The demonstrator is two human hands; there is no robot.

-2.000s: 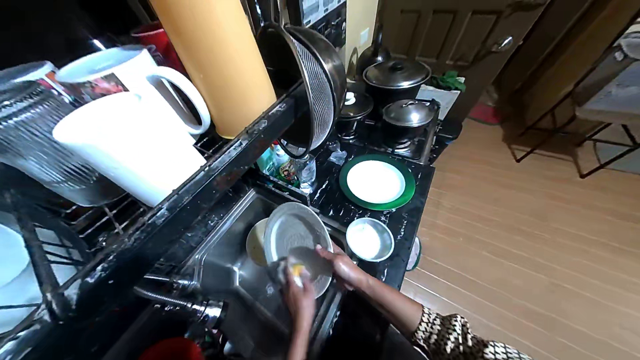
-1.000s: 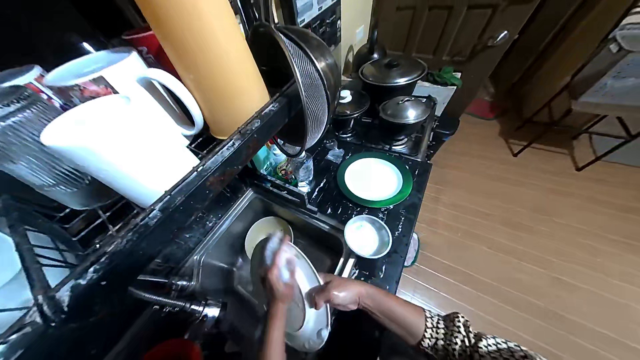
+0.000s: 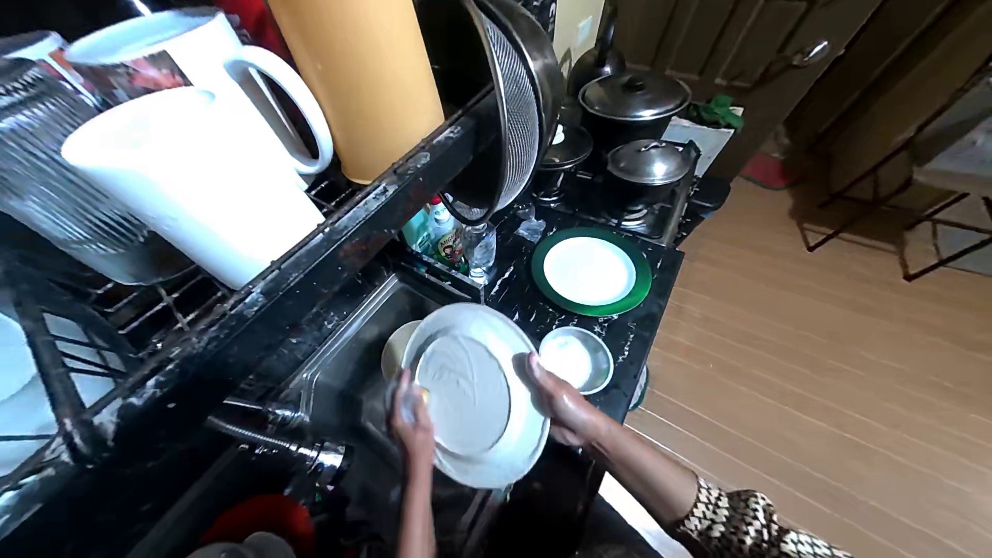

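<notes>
A soapy white plate [image 3: 468,395] is held tilted over the steel sink [image 3: 337,372]. My right hand [image 3: 564,403] grips its right rim, thumb on the upper face. At the left rim is my left hand [image 3: 412,418], with a bit of something yellow, perhaps a sponge, showing by its fingers; the plate and fingers hide most of it. Behind the plate, another pale dish [image 3: 395,349] lies in the sink. A metal bowl [image 3: 595,360] with whitish suds stands on the counter beside my right hand. Farther back is a green-rimmed plate [image 3: 645,275] with a white centre.
A dish rack [image 3: 341,248] with white mugs [image 3: 194,170], a mesh strainer [image 3: 518,116] and pans overhangs the sink's left side. The faucet [image 3: 325,457] is at lower left. Bottles [image 3: 446,236] stand behind the sink. Lidded pots [image 3: 647,163] sit on the stove. A red container [image 3: 263,523] is below.
The held plate, steeply tilted a second ago, now shows its broad face toward me. My left hand has moved from in front of the plate to its left rim; my right hand still holds the right side.
</notes>
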